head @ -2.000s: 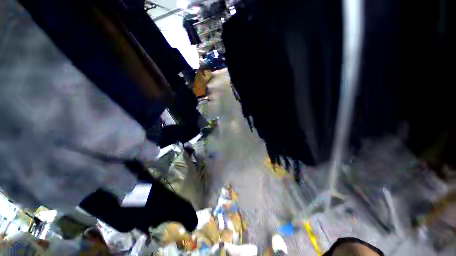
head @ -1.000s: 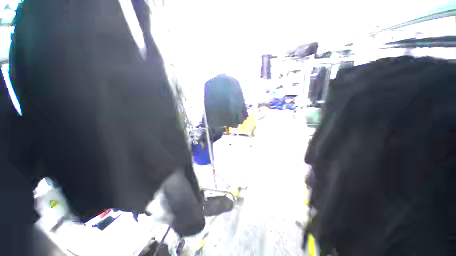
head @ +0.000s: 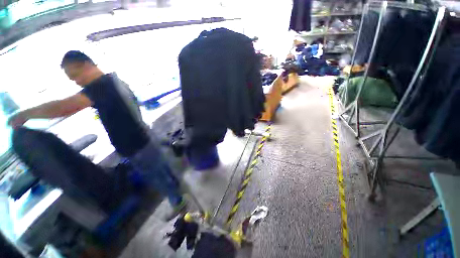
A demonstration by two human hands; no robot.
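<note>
Neither of my hands shows in the head view. Dark jackets (head: 219, 80) hang in a dense group on a rack ahead, left of the floor aisle. The rack's metal base (head: 234, 171) has thin tubes with yellow tape at the joints. More dark cloth (head: 214, 246) shows at the bottom edge, by the taped joint; what holds it cannot be told.
A person (head: 118, 113) stands at left, arm stretched over a dark pressing form (head: 60, 166). Metal racks (head: 378, 146) with dark garments line the right. A green sack (head: 368, 91), cardboard boxes (head: 275, 98) and a pale table corner (head: 448, 196) also show. Yellow-black tape (head: 339, 166) edges the aisle.
The view has swung and steadied. The large dark garments close on both sides are gone from the near view. The hanging jackets look nearer, and the person at left now shows.
</note>
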